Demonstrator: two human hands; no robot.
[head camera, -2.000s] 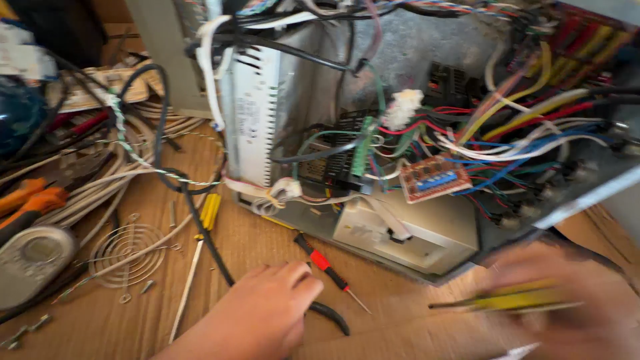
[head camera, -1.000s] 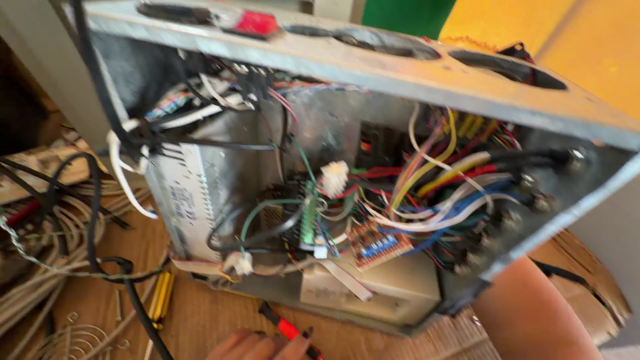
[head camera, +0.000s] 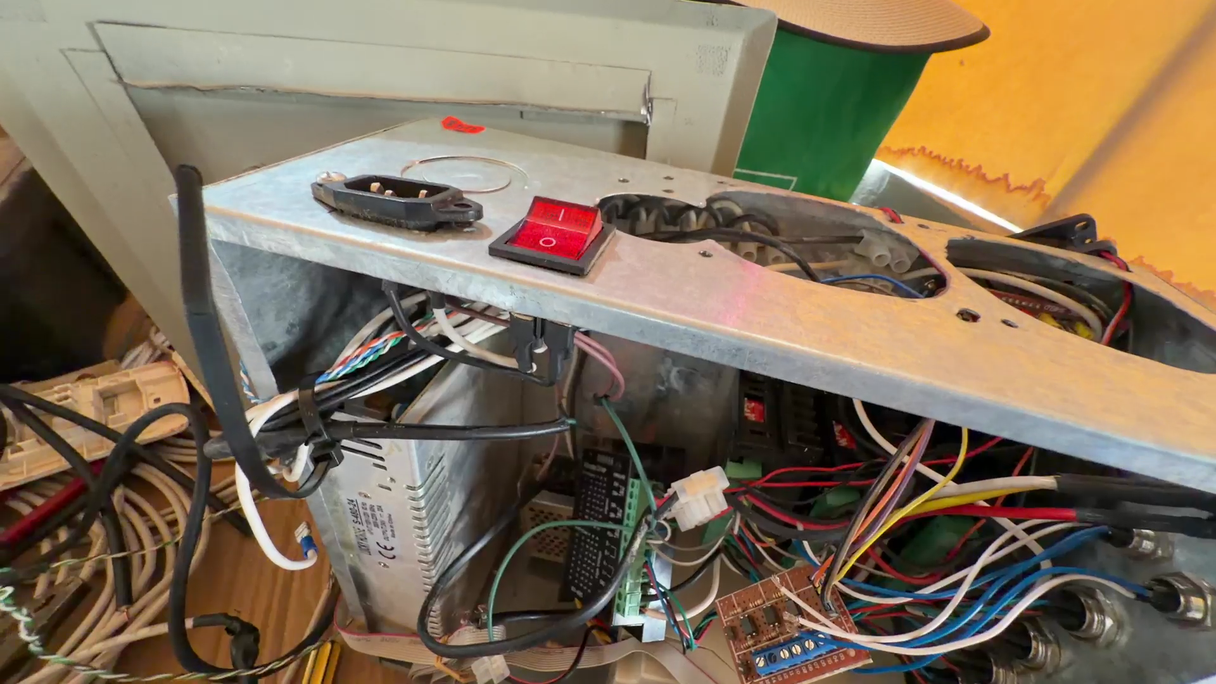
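Observation:
Neither of my hands shows in the head view now. An open metal enclosure (head camera: 665, 313) fills most of the view. Its top panel carries a black power inlet socket (head camera: 397, 201) and a red rocker switch (head camera: 551, 234), with large round cutouts to the right. Inside stand a perforated metal power supply (head camera: 394, 522), a black driver module with a green terminal block (head camera: 631, 556), and a white plastic connector (head camera: 699, 498). A small brown circuit board with blue screw terminals (head camera: 790, 622) hangs among loose coloured wires. Round metal connectors (head camera: 1083, 613) line the right side.
Coiled pale cables (head camera: 142, 541) and a black cable (head camera: 195, 475) lie on the left. A beige panel (head camera: 380, 57) stands behind the enclosure, beside a green container (head camera: 826, 114) with a brimmed hat (head camera: 879, 17) on top. A yellow tool handle (head camera: 321, 663) shows at the bottom.
Both hands have left the view; two seconds ago the right held a yellow-handled tool. The red-and-black screwdriver is no longer visible. The view has shifted up toward the enclosure's top panel.

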